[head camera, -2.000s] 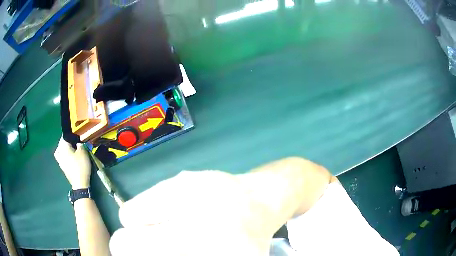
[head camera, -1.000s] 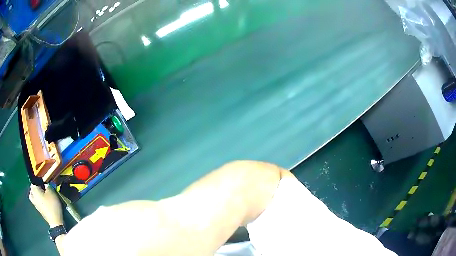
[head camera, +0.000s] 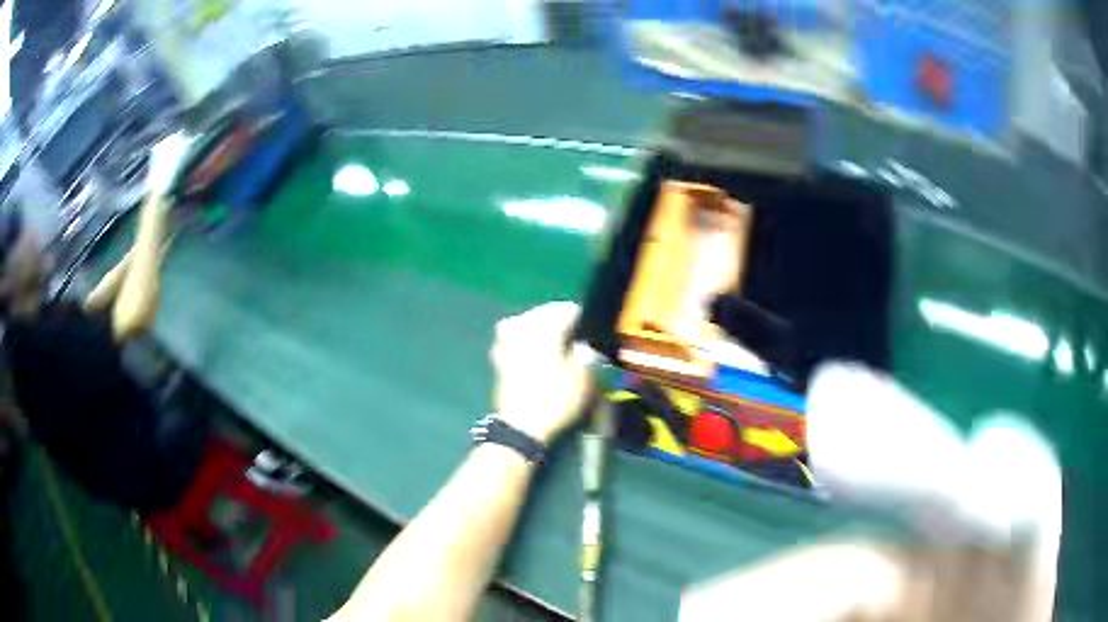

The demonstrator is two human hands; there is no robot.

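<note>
The small press stands on the green bench, with its orange fixture (head camera: pixel 650 286) on a black pad (head camera: pixel 838 273). A small black clamp (head camera: pixel 750 326) is beside the fixture. The front panel has a round red button (head camera: pixel 713 431) and yellow arrows. My left hand (head camera: pixel 543 371), with a dark wristband, is against the left front corner of the press base; its fingertips are hidden. My right hand (head camera: pixel 905 456), whitish and blurred, is at the right front of the press and covers that corner. Blur hides whether a part lies in the fixture.
A grey press block (head camera: pixel 741 136) is behind the fixture, with a blue control box (head camera: pixel 936 73) beyond. A wrapped cable (head camera: pixel 592 510) hangs at the near left. At far left are a person in dark clothes (head camera: pixel 91 377), a red stool (head camera: pixel 243 516) and another blue device (head camera: pixel 261 158).
The view has swung left, so the press now appears right of centre and the neighbour is in view. My right hand now shows at the press's right front. My left hand remains at its left corner.
</note>
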